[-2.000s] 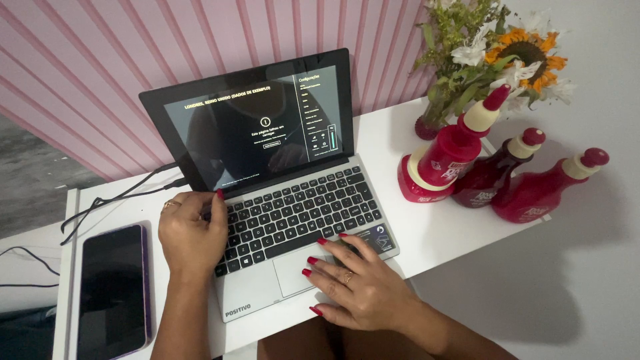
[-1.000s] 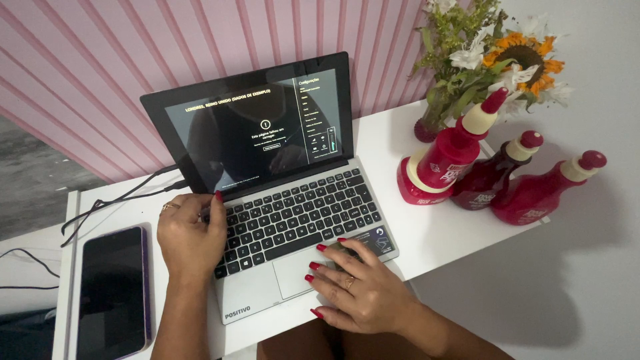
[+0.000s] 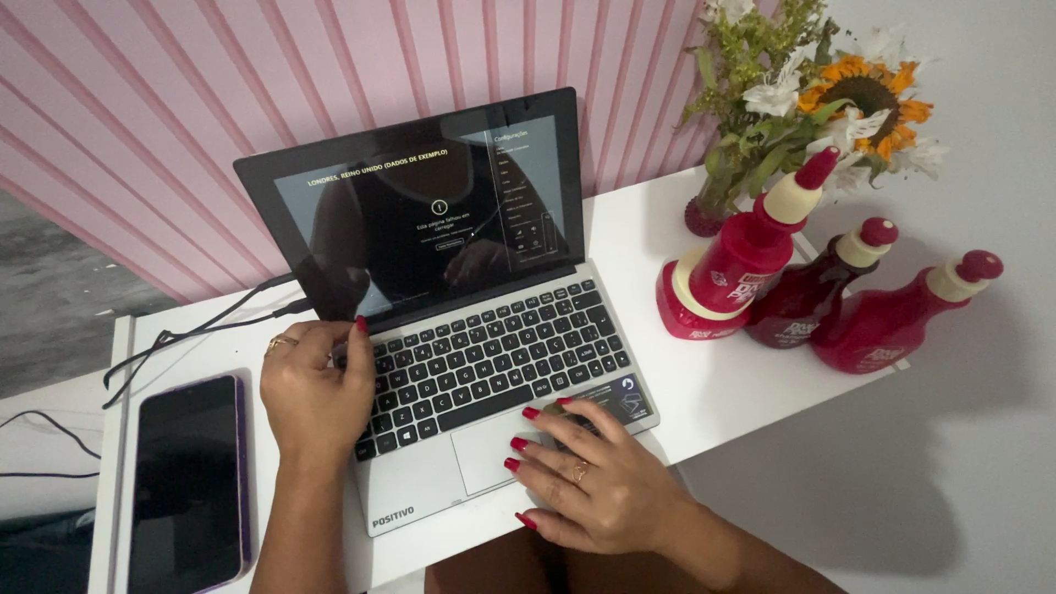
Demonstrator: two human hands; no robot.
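A silver laptop (image 3: 404,487) with black keys stands unfolded on a white tabletop, its dark screen (image 3: 412,206) lit with a message and a side menu. My left hand (image 3: 318,388) is at the keyboard's upper left corner, thumb and fingertips close together by the laptop's edge; whether something small is between them cannot be told. My right hand (image 3: 606,487) lies over the right part of the touchpad (image 3: 487,454) and the palm rest, fingers apart, holding nothing. Both hands have red nails and wear rings.
A phone (image 3: 188,487) lies left of the laptop, near black cables (image 3: 206,322). At the right stand several red bottles (image 3: 883,322) and a vase (image 3: 704,216) of flowers with a sunflower. A pink slatted panel (image 3: 371,49) rises behind the white table (image 3: 709,412).
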